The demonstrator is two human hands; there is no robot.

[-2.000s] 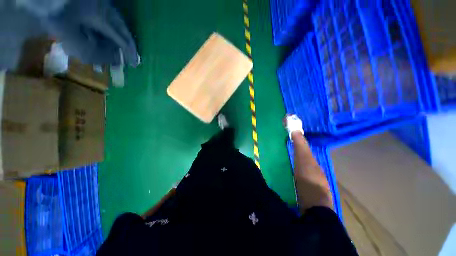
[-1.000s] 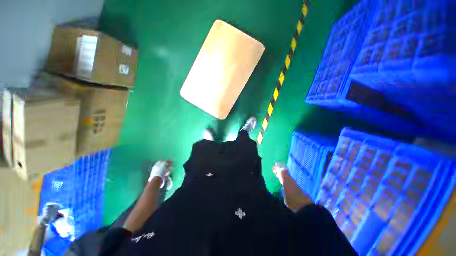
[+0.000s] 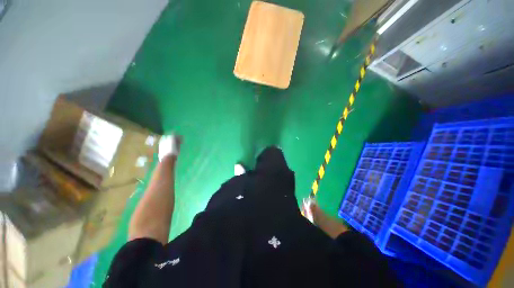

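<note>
A tan rounded rectangular board or low dolly top (image 3: 269, 45) lies ahead of my feet on the green floor. My left hand (image 3: 169, 146), with white on its fingers, is stretched forward beside the brown cartons at the left; nothing shows in it, and blur hides the finger pose. My right hand (image 3: 310, 210) hangs low by the floor tape, small and blurred, also white at the fingers; no held thing shows. Neither hand touches the board.
Brown cartons (image 3: 121, 177) stand at the left beside a grey surface (image 3: 84, 45). Blue slatted crates (image 3: 383, 180) stand at the right. A grey-white cabinet with drawers (image 3: 462, 50) is at the upper right. Yellow-black tape (image 3: 338, 132) crosses the floor.
The board has shifted up in view. My left hand has swung forward; my right hand is slightly lower. The cabinet has come into view, and the other person's hand at lower left has gone.
</note>
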